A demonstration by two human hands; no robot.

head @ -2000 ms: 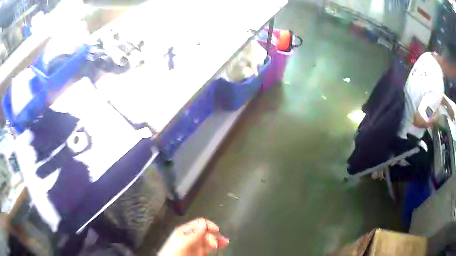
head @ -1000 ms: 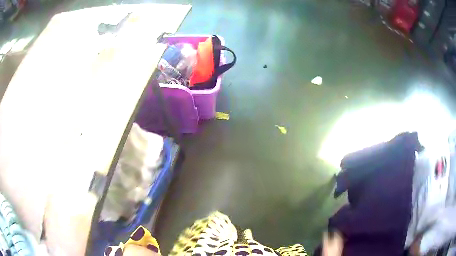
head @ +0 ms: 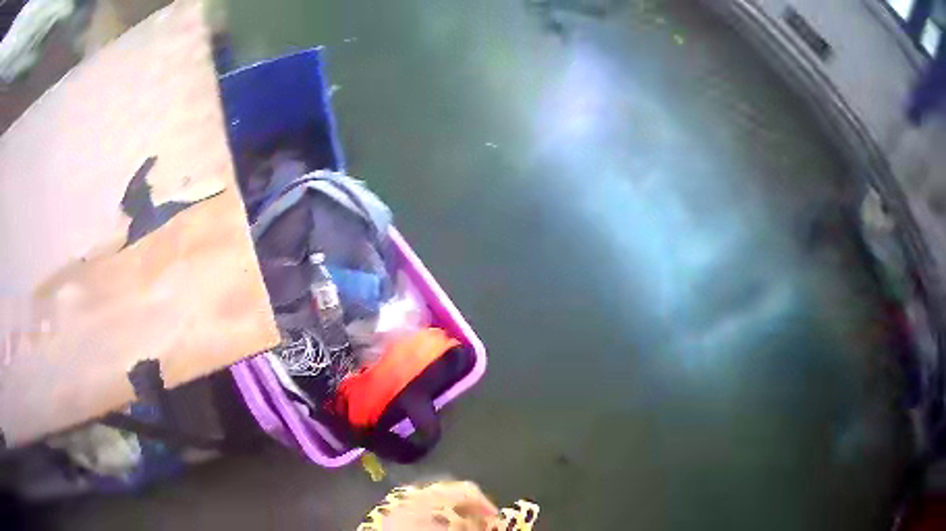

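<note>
Neither of my hands can be made out. A yellow-and-dark patterned cloth, blurred and cut off by the bottom edge, shows below me. Nearest in front, a pink-purple tub stands on the floor beside the table. In it lie an orange bag with a dark handle, a clear bottle with a dark cap end, a coil of thin white cord or wire, and grey and blue items.
A pale tabletop with a torn grey patch fills the left. A blue crate or panel stands behind the tub. Pale cloth shows under the table. Green floor lies right of the tub, with machinery or shelving along the far right edge.
The view has moved along the table to the tub, which now appears nearer and lower. The dark garment at right has left the picture. The hand seen two seconds ago no longer shows.
</note>
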